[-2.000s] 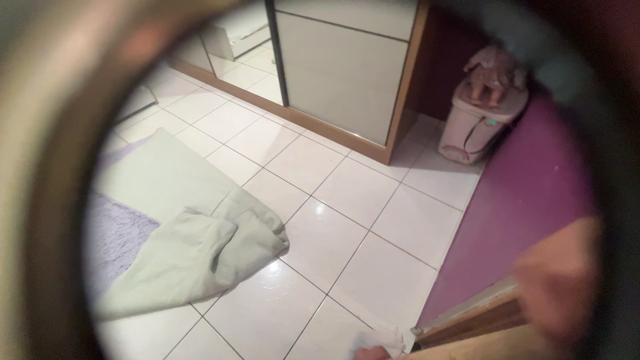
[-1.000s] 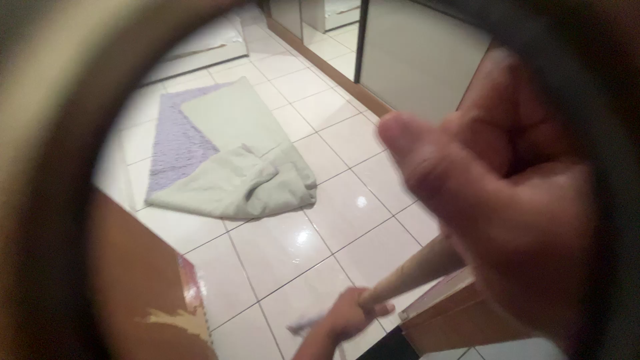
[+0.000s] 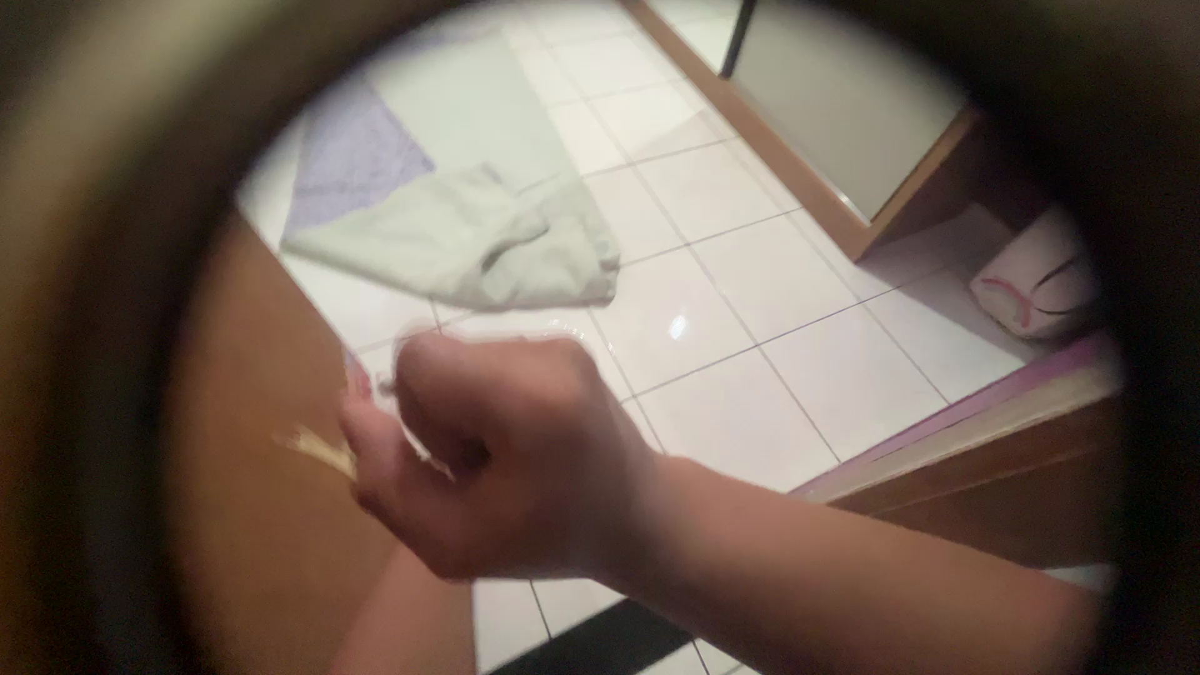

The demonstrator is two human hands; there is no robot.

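My right hand (image 3: 511,450) is curled, blurred and close to the camera, its forearm coming in from the lower right. Whether its fingers close on anything cannot be seen. Behind it, my left forearm (image 3: 398,609) rises from the bottom; the left hand is mostly or wholly hidden, and what it holds cannot be told. Beyond my hands, a lavender shaggy rug (image 3: 352,155) lies on the white tiled floor (image 3: 712,375), with a pale green cloth or backing (image 3: 469,234) spread over part of it and bunched at the near end.
A brown wooden panel (image 3: 272,497) with a chipped patch stands at the left. A wood-framed wardrobe with a sliding door (image 3: 844,103) is at the upper right. Near it sits a pale bin-like container (image 3: 1027,281). A brown wooden edge (image 3: 1012,469) with purple beside it runs along the right.
One second ago my hands were on a pale wooden stick at the lower right; the stick cannot be made out now. My right hand has moved left across the view. The view has shifted.
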